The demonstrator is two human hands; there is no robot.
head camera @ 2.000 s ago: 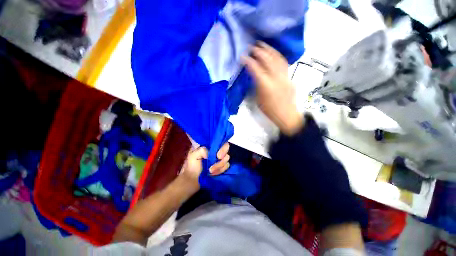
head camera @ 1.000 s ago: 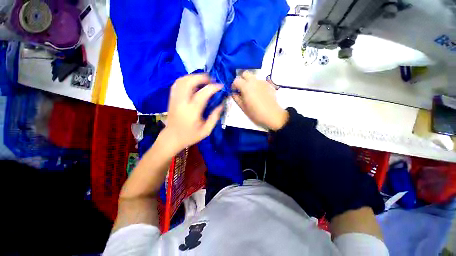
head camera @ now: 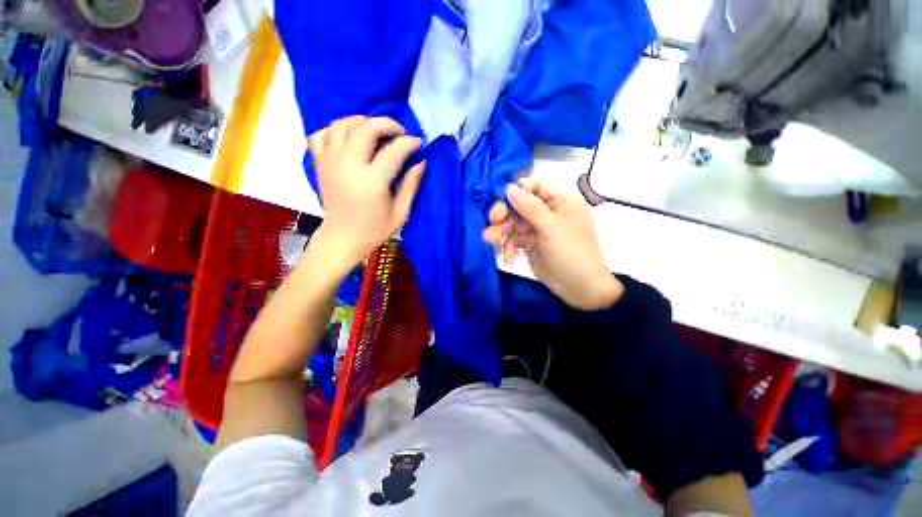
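The royal-blue garment piece (head camera: pixel 450 237) lies bunched over the table's front edge, its lower end hanging towards the wearer's lap. A light-blue fabric piece (head camera: pixel 455 76) shows between its folds. My left hand (head camera: pixel 364 182) is on the left part of the cloth, fingers bent over it and thumb at the fold. My right hand (head camera: pixel 556 237) is at the cloth's right edge, thumb and fingertips close together on a small bit of it. The exact grip is partly hidden. The sewing machine head (head camera: pixel 778 61) stands right of the cloth, apart from both hands.
The white table (head camera: pixel 748 252) has a yellow left edge (head camera: pixel 246 111). A dark glove-like item (head camera: pixel 167 106) and a purple object (head camera: pixel 152 30) lie at upper left. Red baskets (head camera: pixel 238 293) with blue cloth stand below. A small dark-blue item (head camera: pixel 857 205) lies under the machine arm.
The hands were close together at the cloth a second ago; they are now farther apart, with more blue cloth hanging between them. Earlier my left hand held the cloth lower, below the table edge.
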